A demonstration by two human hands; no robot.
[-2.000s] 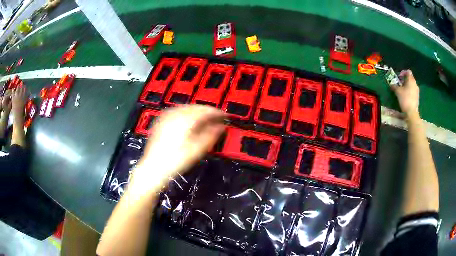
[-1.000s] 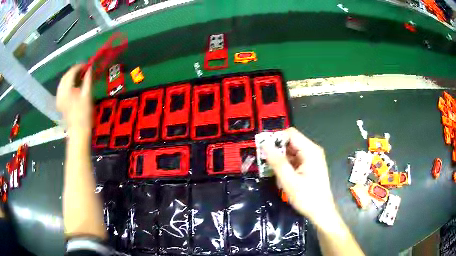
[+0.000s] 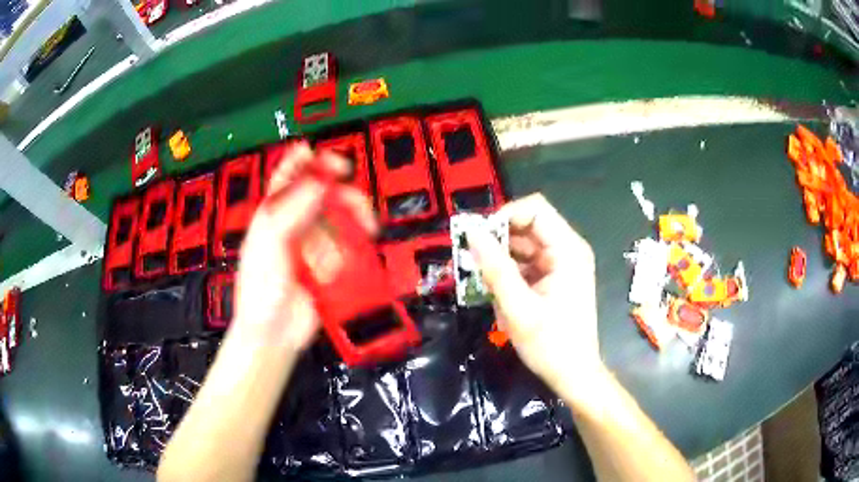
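Note:
My left hand (image 3: pixel 283 254), blurred, holds a red front housing (image 3: pixel 353 282) tilted above the black blister tray (image 3: pixel 151 315). My right hand (image 3: pixel 542 282) holds a white inner module (image 3: pixel 468 259) upright between thumb and fingers, just right of the housing and apart from it. The module has black markings and a green lower end. More red housings (image 3: pixel 461 160) lie in the tray's back row, and a sideways one (image 3: pixel 403 265) lies partly hidden behind the held parts.
A pile with orange parts (image 3: pixel 679 227) and white modules (image 3: pixel 715 349) lies right of the tray. A heap of orange parts (image 3: pixel 821 188) is at far right. The green conveyor belt (image 3: pixel 565 75) carries red units (image 3: pixel 316 87) and orange pieces (image 3: pixel 367 91). A grey post (image 3: pixel 47 193) stands at left.
My left hand has come back from over the belt at left to above the tray, with the red housing. My right hand still holds the white module. The view has shifted right.

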